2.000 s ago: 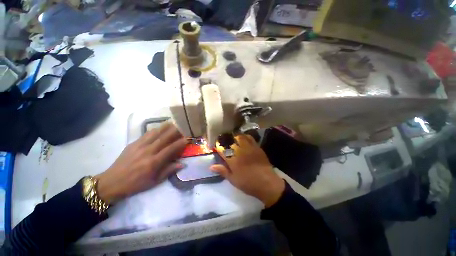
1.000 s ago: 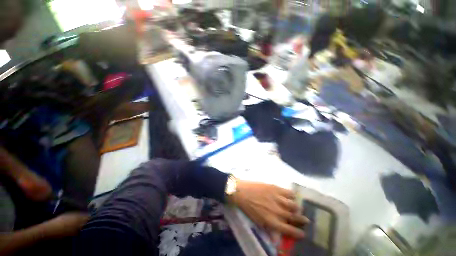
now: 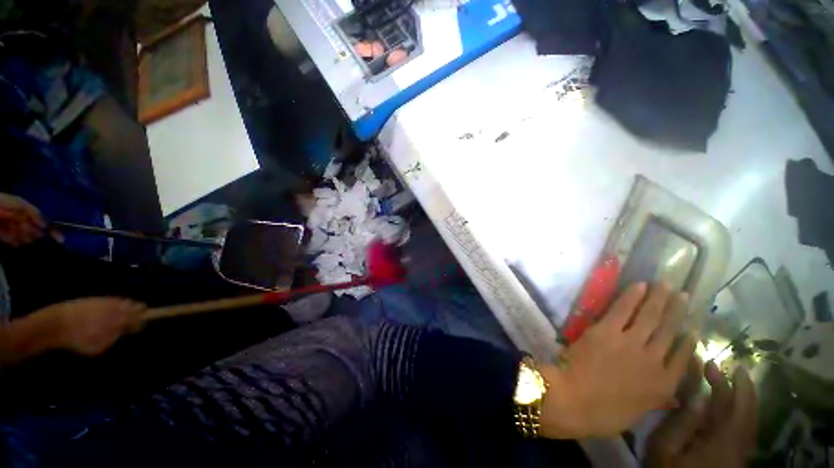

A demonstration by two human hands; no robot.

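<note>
The clear sewing template [image 3: 718,239] lies flat on the white table at the right, with a red band [image 3: 594,291] along its near-left edge and a dark-outlined window. My left hand [image 3: 608,370], with a gold watch on its wrist, lies flat on the template beside the red band, fingers extended and not curled round it. My right hand [image 3: 709,425] is blurred and dim at the lower right, cut off by the bottom edge. Its fingertips are close to the bright needle area [image 3: 715,351] of the sewing machine. Whether it grips anything is hidden.
Black cut panels [image 3: 663,87] lie at the table's far side and a smaller black piece [image 3: 809,206] at the right. A blue-edged printed board [image 3: 489,27] lies at the back. At left, another person's hands [image 3: 91,324] hold a red-headed broom [image 3: 384,263] and a dustpan [image 3: 262,253] by white scraps [image 3: 343,224].
The view has swung left and then down towards the floor. The broom, dustpan and scraps now show, and my right hand is partly back in view. My left hand remains on the template.
</note>
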